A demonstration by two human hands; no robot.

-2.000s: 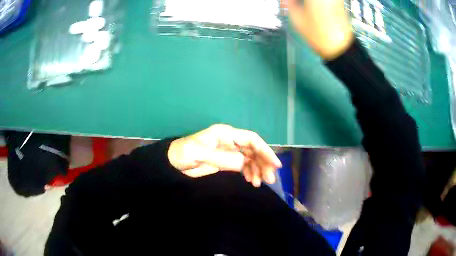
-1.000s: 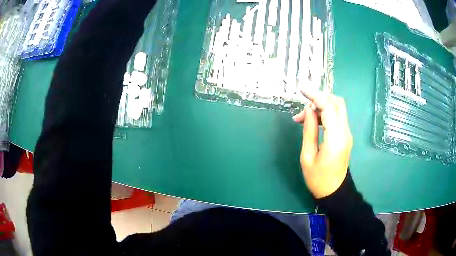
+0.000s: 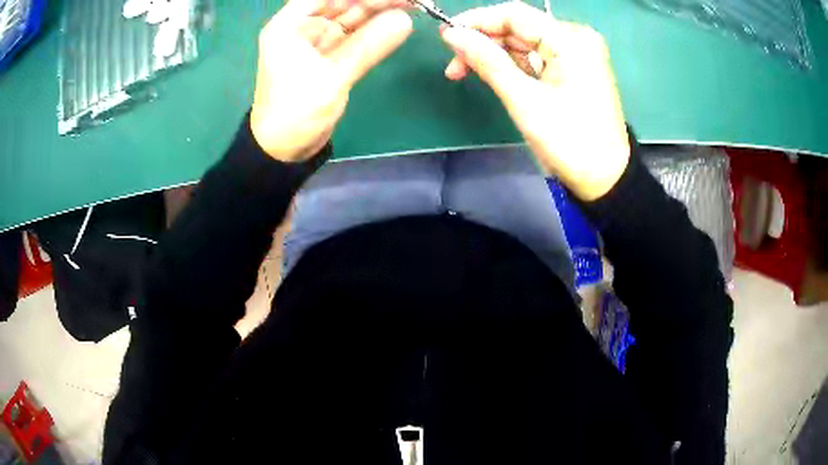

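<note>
A thin dark, shiny part (image 3: 434, 12) bridges the fingertips of my two hands at the top of the view, above the green table. My left hand (image 3: 304, 82) holds its upper left end; those fingertips are partly cut off by the top edge. My right hand (image 3: 563, 95) pinches its lower right end between thumb and finger. A small white piece (image 3: 536, 62) shows among the curled fingers of my right hand; what it belongs to is hidden. A clear grooved tray (image 3: 100, 64) at the upper left has small white pieces (image 3: 166, 25) at its right side.
A blue tray (image 3: 13, 34) is at the top left corner, and part of a clear tray (image 3: 758, 18) at the upper right. Below the table edge are blue trays (image 3: 581, 241), stacked clear trays (image 3: 694, 186), a red stool (image 3: 772, 213) and something black (image 3: 100, 281).
My left hand has come down into view beside my right. My right hand has left the tray of white rods and meets it at the thin part. The view has tilted down.
</note>
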